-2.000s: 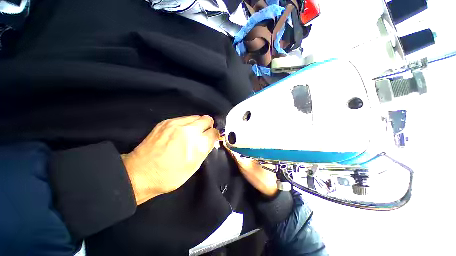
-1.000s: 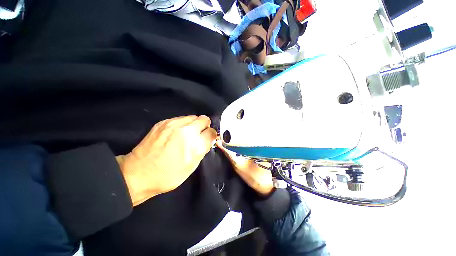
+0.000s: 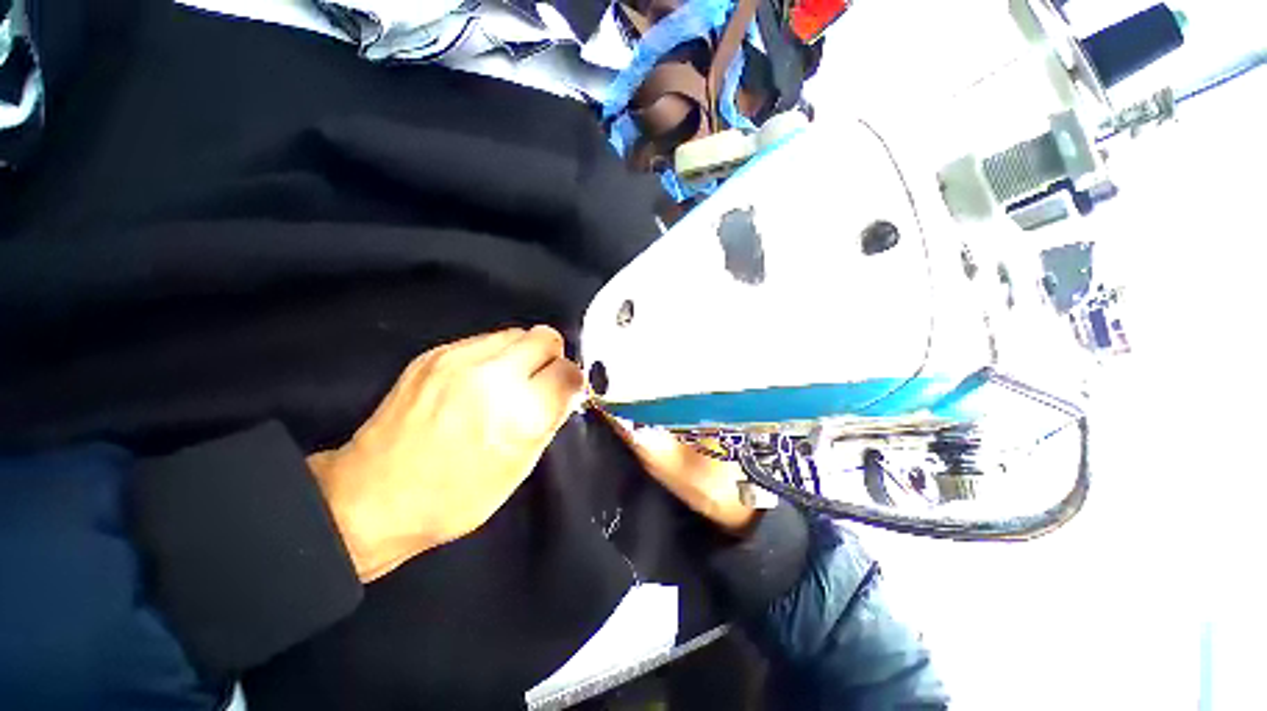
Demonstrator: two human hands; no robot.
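Observation:
The black garment panel (image 3: 348,264) spreads over the left and middle, under both hands. My left hand (image 3: 452,445) pinches it beside the lower left end of the white sewing machine head (image 3: 778,278). My right hand (image 3: 691,477) reaches up from the lower right, its fingertips meeting my left fingertips at the cloth; the machine head's edge partly covers it. The presser foot and needle are hidden. Pale thread ends (image 3: 609,524) lie on the black cloth below the hands.
Grey-white cut pieces (image 3: 535,42) lie at the top, next to tangled brown and blue strips (image 3: 674,104) and a red item (image 3: 817,15). A dark thread spool (image 3: 1132,45) is at top right. A white table part with a ruler edge (image 3: 625,670) shows at the bottom.
The view has shifted and tilted, so the machine head and strips appear further left and higher. Both hands stay together at the same place by the machine head's end.

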